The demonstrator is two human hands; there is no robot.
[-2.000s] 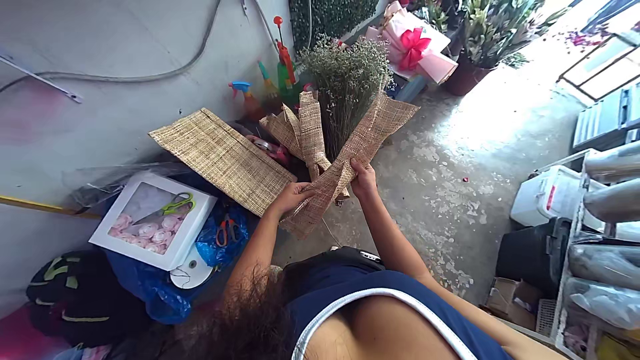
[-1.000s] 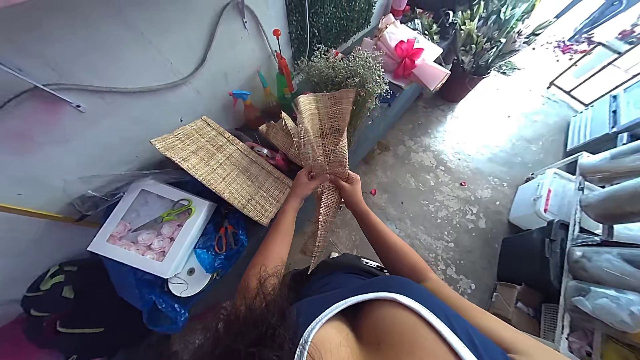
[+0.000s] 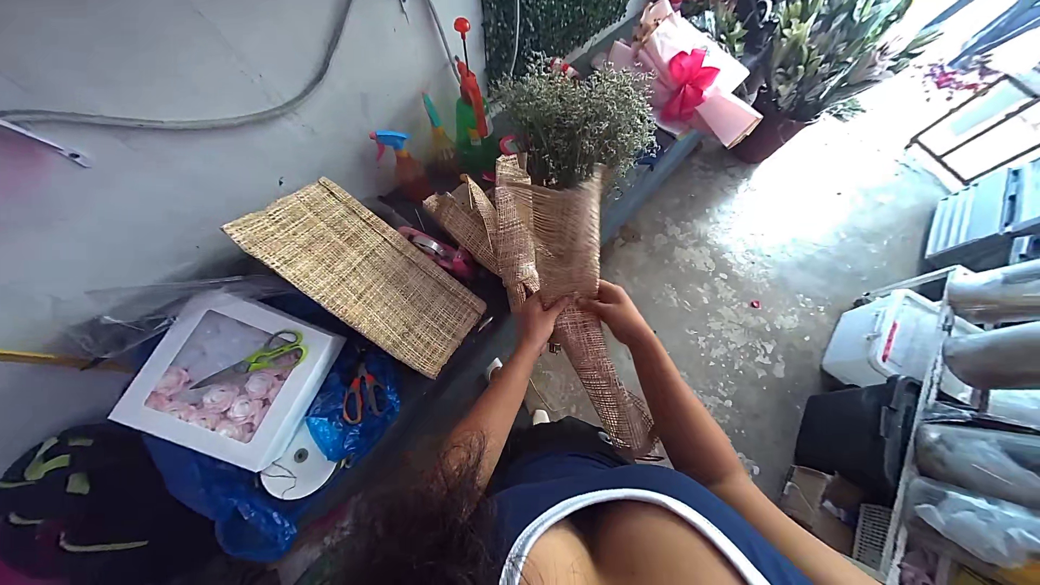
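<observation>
Both hands pinch one brown woven mesh sheet (image 3: 569, 252) at its gathered middle. My left hand (image 3: 540, 318) grips its left side and my right hand (image 3: 621, 313) its right side. The upper part fans out; the lower part hangs down toward my waist. Behind its top edge stands a bunch of small dried-looking flowers (image 3: 577, 118). Folded woven pieces (image 3: 513, 223) lie just left of the sheet, above my left hand. A flat woven sheet (image 3: 357, 276) rests on the dark bench farther left.
Spray bottles (image 3: 475, 122) stand by the wall. Green-handled scissors (image 3: 276, 349) lie on a windowed white box (image 3: 296, 422), with orange-handled scissors (image 3: 355, 398) on blue plastic beside it. A pink-wrapped bouquet (image 3: 723, 106) is at the back. Shelving with wrapped rolls (image 3: 995, 349) stands at the right.
The held sheet was crossed diagonally two seconds ago, then raised as a tall cone in front of the flowers. Now it is pinched at the middle, its upper part spread and its lower end hanging.
</observation>
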